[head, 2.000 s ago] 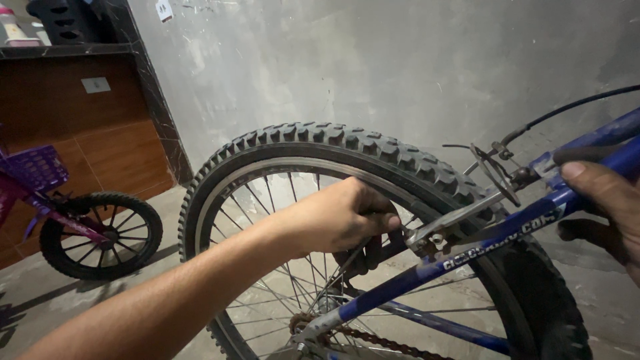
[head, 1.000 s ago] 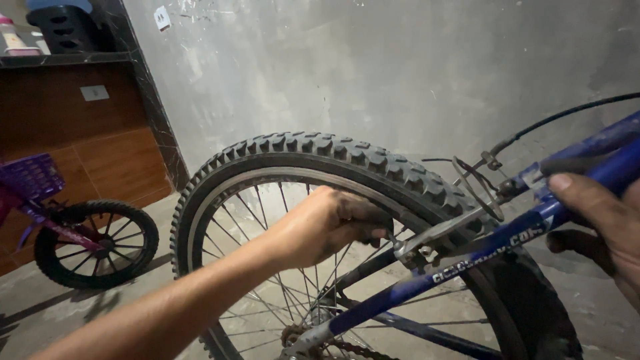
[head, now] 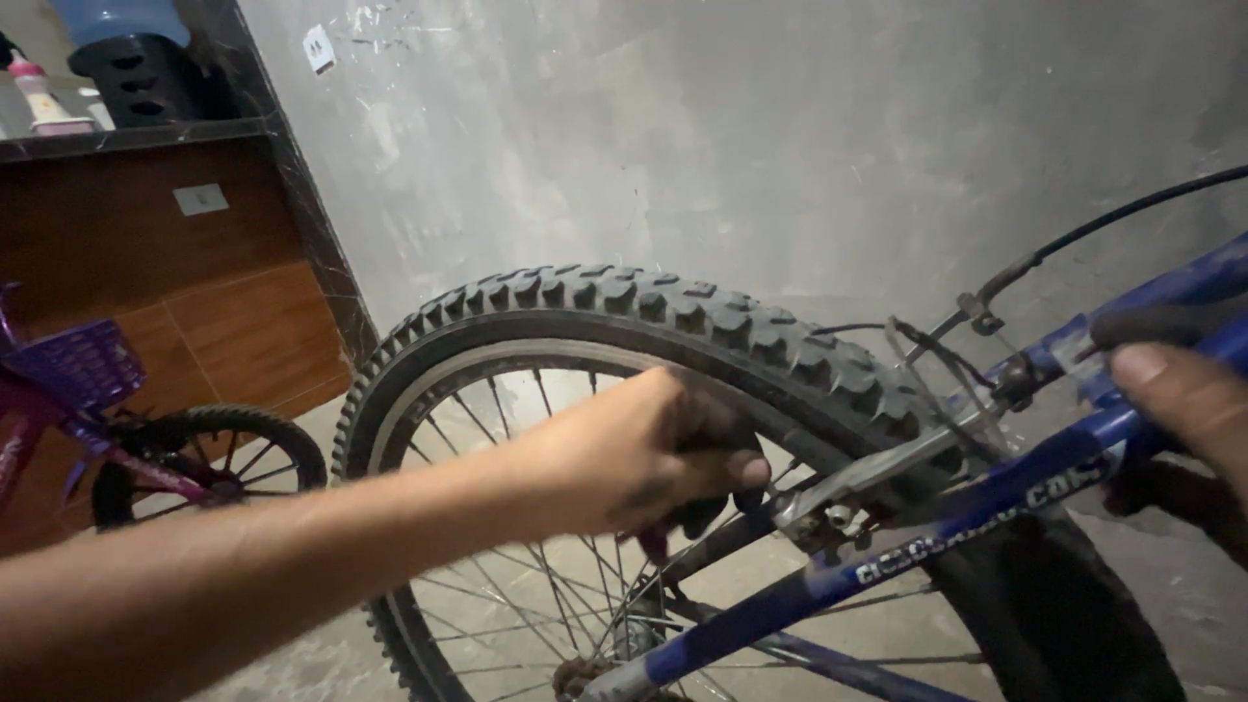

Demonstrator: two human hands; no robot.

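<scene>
The knobby rear tire (head: 604,292) of a blue bicycle stands in the middle of the view, on a spoked metal rim (head: 487,363). My left hand (head: 687,453) is at the spokes just inside the rim, fingers curled; its fingertips are dark and partly hidden, so what they grip cannot be told. Right of it is the metal brake arm (head: 877,473), with a cable above it. At the right edge my right hand (head: 1185,409) is on the blue frame (head: 1053,453), thumb on the near side and darkened fingers partly behind the tubes.
A grey wall (head: 780,146) rises behind the wheel. At left stands a small pink bicycle with a purple basket (head: 83,363) and a black wheel (head: 234,458). Above it a dark counter edge (head: 136,139) holds a baby bottle (head: 37,93) and a black stand (head: 146,83).
My left hand has moved slightly up and away from the brake pad area, staying near the rim. My right hand stays on the frame.
</scene>
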